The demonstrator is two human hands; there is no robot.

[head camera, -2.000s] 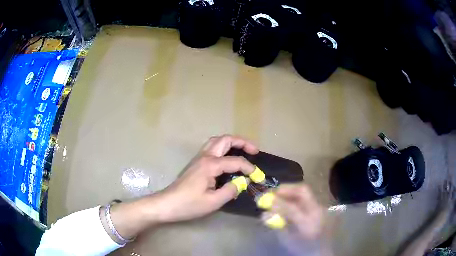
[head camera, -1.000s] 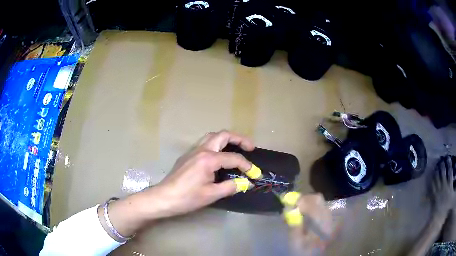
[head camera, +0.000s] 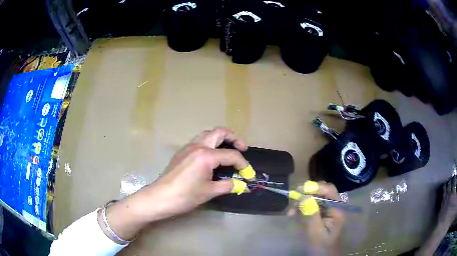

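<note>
A black speaker housing (head camera: 270, 165) lies on its side in front of me, its slot facing up. Thin red and white lead wires (head camera: 259, 186) show in the slot. My left hand (head camera: 200, 170), with yellow finger cots, is on the left part of the housing; its thumb and index fingertips are at the wires, and the hand hides that end. My right hand (head camera: 320, 215), slightly blurred, holds a slim pointed tool (head camera: 278, 190) whose tip reaches the wires in the slot. I cannot tell whether it is tweezers or a screwdriver.
Several black speaker units (head camera: 353, 160) lie at the right, some with boards (head camera: 324, 126) and wires sticking out. Another person's arm (head camera: 441, 220) is at the right edge. Black units (head camera: 245, 40) stand along the far edge. A blue printed sheet (head camera: 30, 135) lies left on the tan cardboard (head camera: 185, 95).
More units with boards have appeared in the group at right since the oldest frame. My right hand has moved right of the housing, and its tool now shows clearly. My left hand stays on the housing.
</note>
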